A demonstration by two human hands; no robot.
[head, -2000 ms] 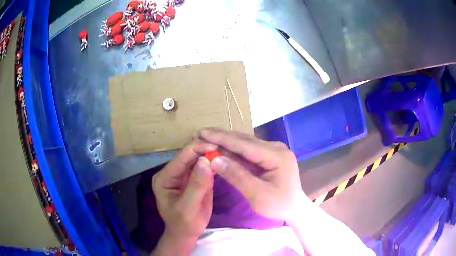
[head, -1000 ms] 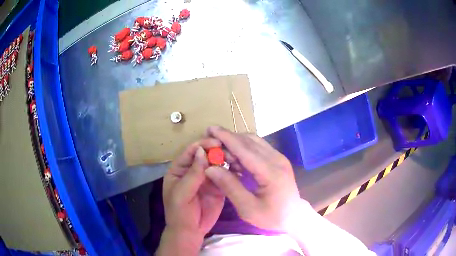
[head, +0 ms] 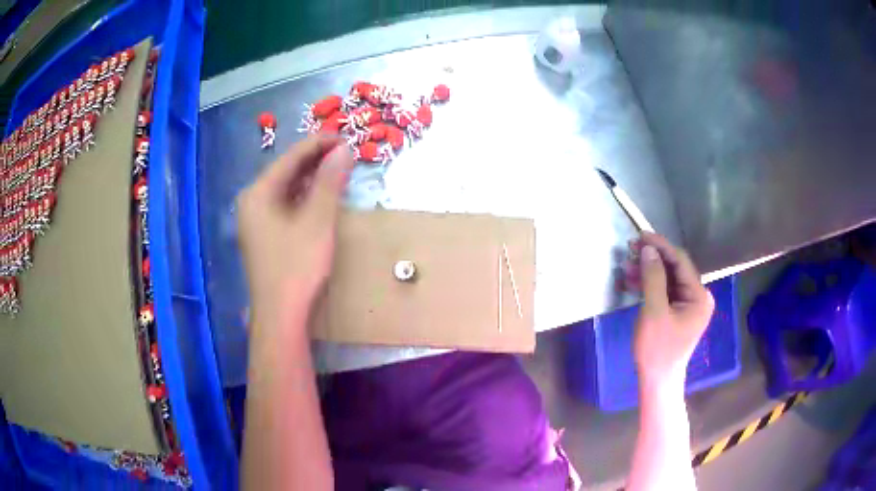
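My right hand [head: 672, 302] is at the bench's front right, its thumb and fingers closed on the pale handle of a dark-tipped craft knife [head: 626, 203]. The fingers cover the handle's rear end. My left hand [head: 296, 225] is blurred, raised over the left side of the cardboard pad [head: 442, 316], with its fingertips at the front of the red-and-white doll figure pile [head: 370, 117]. Whether it holds anything cannot be told. A small white pot [head: 404, 270] sits mid-pad. Two thin sticks [head: 513, 280] lie on the pad's right side.
One figure [head: 268, 128] lies apart at left. A blue crate [head: 182, 192] at far left holds a cardboard sheet [head: 96, 268] with rows of figures. A whitish bottle [head: 559, 46] stands at the back. A blue bin [head: 615, 364] and blue stool [head: 816, 321] are at right.
My hands have parted. The left moved up and left to the pile, the right moved right to the knife. The red piece between them is no longer visible there. The view has shifted.
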